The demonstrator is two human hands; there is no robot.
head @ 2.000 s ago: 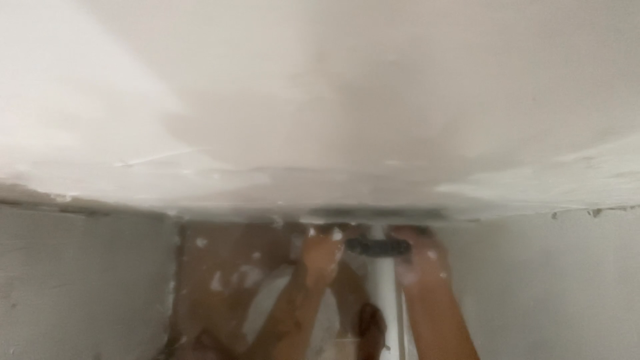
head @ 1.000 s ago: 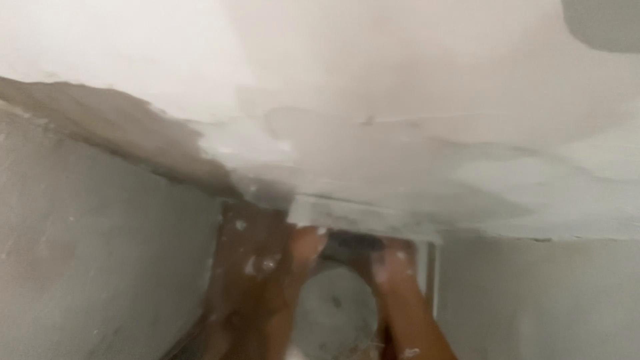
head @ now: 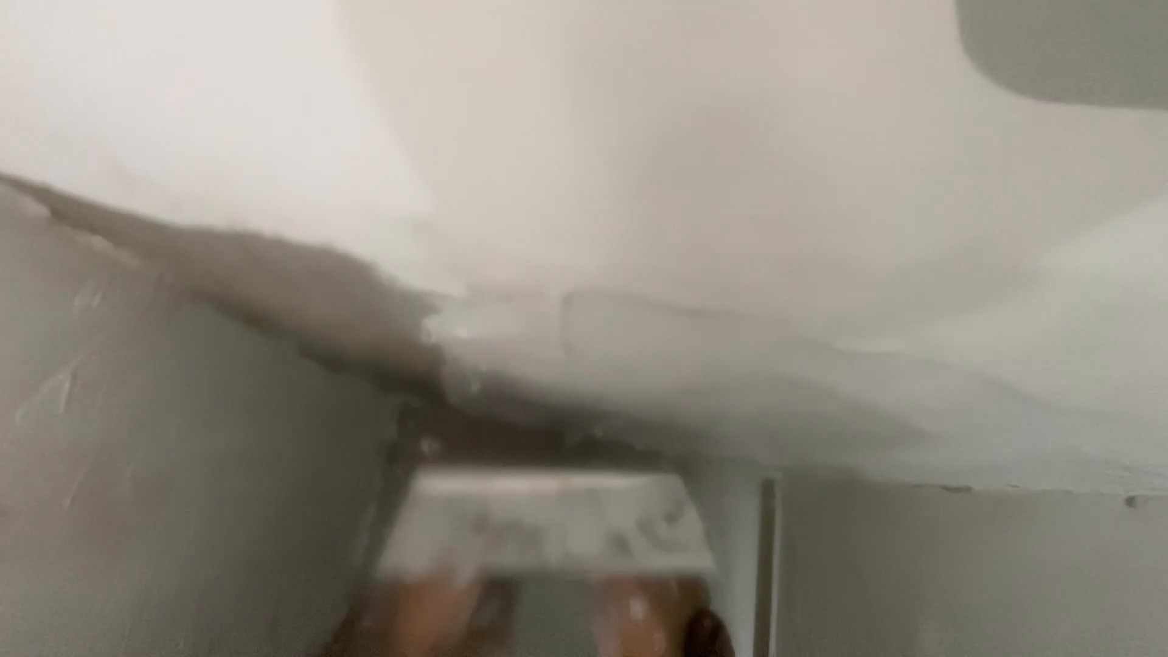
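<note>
A wide, pale plastering blade (head: 547, 525), smeared with grey compound, is held crosswise at the bottom centre. My left hand (head: 433, 613) grips its lower left side, and my right hand (head: 643, 616) grips its lower right side. Both hands are blurred and cut off by the bottom edge. Beyond the blade, a large plastered surface (head: 730, 164) fills the upper view, with smooth, damp-looking patches. A rough brown uncoated strip (head: 292, 283) runs along its left edge. The blade's top edge shows apart from that surface.
A grey wall (head: 182, 456) stands at the left, and another grey wall (head: 967, 566) at the right. Beside the blade on the right, a pale upright strip with a dark line (head: 766, 566) runs downward. A darker grey patch (head: 1077, 46) shows at the top right.
The hands and blade have moved lower in view, away from the plastered surface's edge, and the blade's face now shows. The view has shifted, bringing the brown strip at left into sight.
</note>
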